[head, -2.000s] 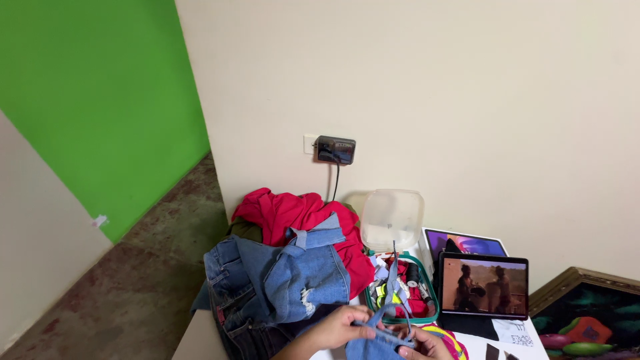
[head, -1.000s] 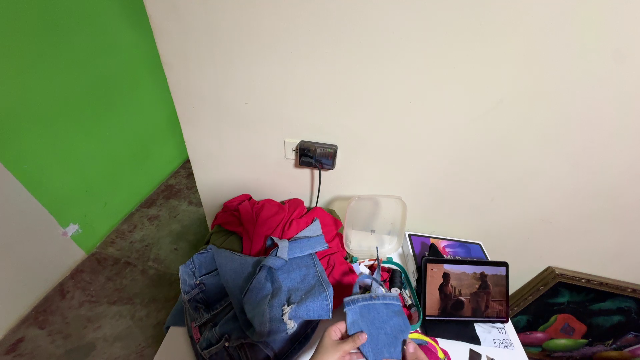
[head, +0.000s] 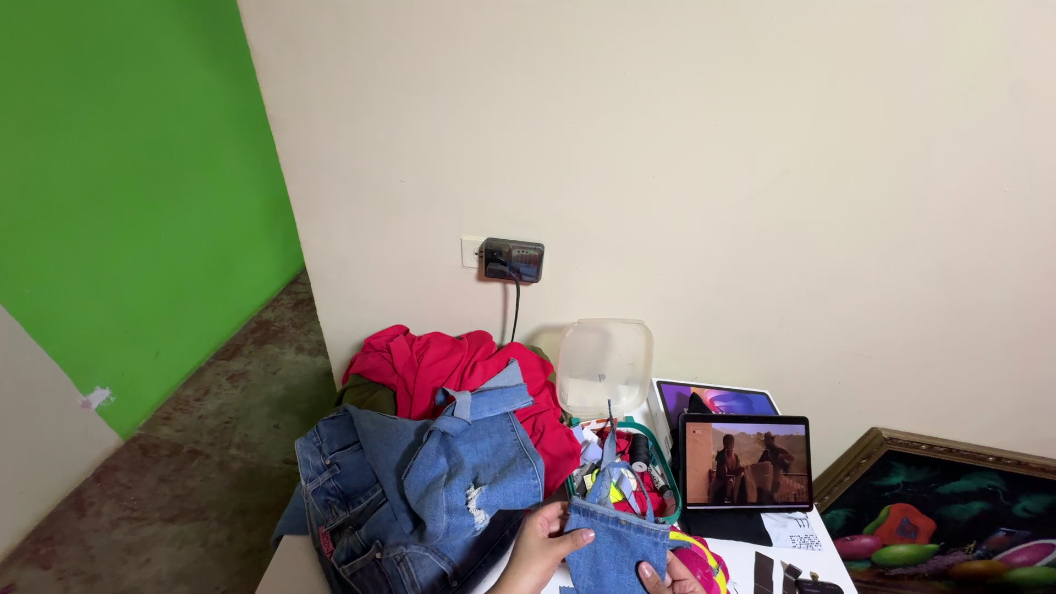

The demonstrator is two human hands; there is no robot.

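Observation:
A small blue denim pouch [head: 619, 544] with denim strips rising from its top edge is held up at the bottom of the view. My left hand [head: 544, 549] pinches its left side near the top, thumb in front. My right hand [head: 672, 576] grips its lower right side, partly cut off by the frame's edge. Just behind the pouch, a green-rimmed sewing box [head: 670, 487] holds thread spools, among them a black one [head: 639, 452], and fabric scraps. Its clear plastic lid [head: 606, 367] stands up against the wall.
Left of my hands lie blue jeans [head: 462, 478] and red cloth [head: 437, 363] in a heap. A tablet [head: 747, 462] showing a video stands at the right before a box [head: 718, 396]. A framed painting [head: 932, 528] leans beyond the white table [head: 289, 569]. A black charger [head: 513, 260] is plugged into the wall.
The denim piece, handled low by both hands two seconds ago, is now held up and spread with its top edge visible. My left hand has moved to its upper left side.

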